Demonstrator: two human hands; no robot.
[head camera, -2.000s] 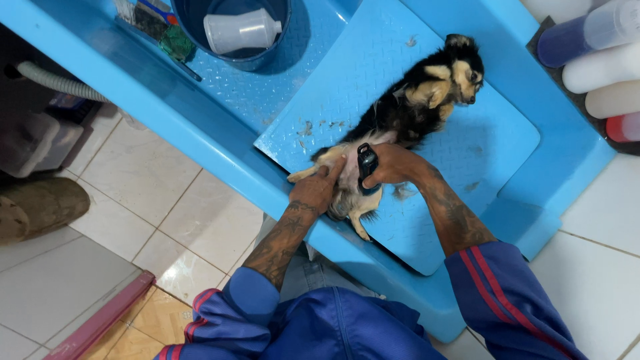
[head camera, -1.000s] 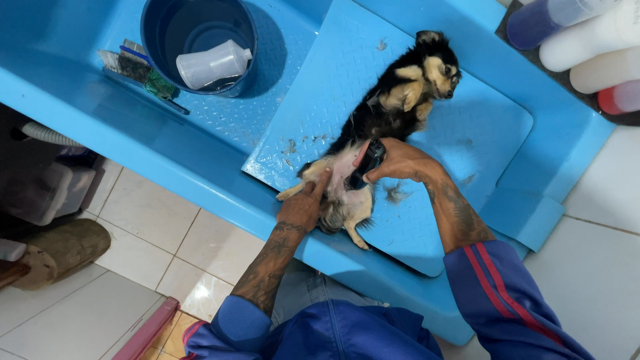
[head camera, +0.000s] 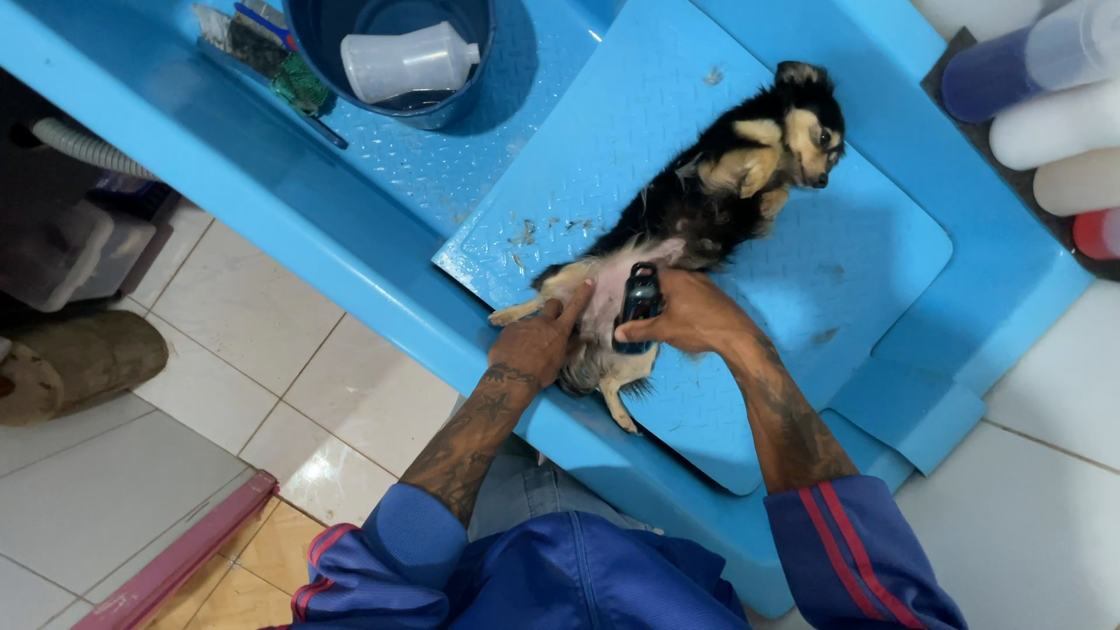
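Note:
A small black and tan dog (head camera: 669, 219) lies on its back on a textured blue plastic panel (head camera: 761, 411), its head toward the upper right and its hind legs toward me. My right hand (head camera: 691, 315) grips a black hair clipper (head camera: 640, 306) held at the dog's pink, short-haired lower belly; the blade end is not clearly visible. My left hand (head camera: 538, 346) rests on the inner side of a hind leg, the index finger extended on the skin and the other fingers partly hidden by the hand. Loose tufts of hair (head camera: 525, 234) lie on the panel beside the dog.
The panel lies in a blue tub (head camera: 289, 219). A dark blue bucket (head camera: 481, 79) holds a translucent plastic bottle (head camera: 407, 61). Brushes (head camera: 249, 44) and a green mesh item (head camera: 299, 85) lie left of it. Several bottles (head camera: 1063, 127) stand at the upper right edge.
The clipper in my right hand has changed its tilt and now stands more upright in view than a second ago. My left hand stays at the hind leg.

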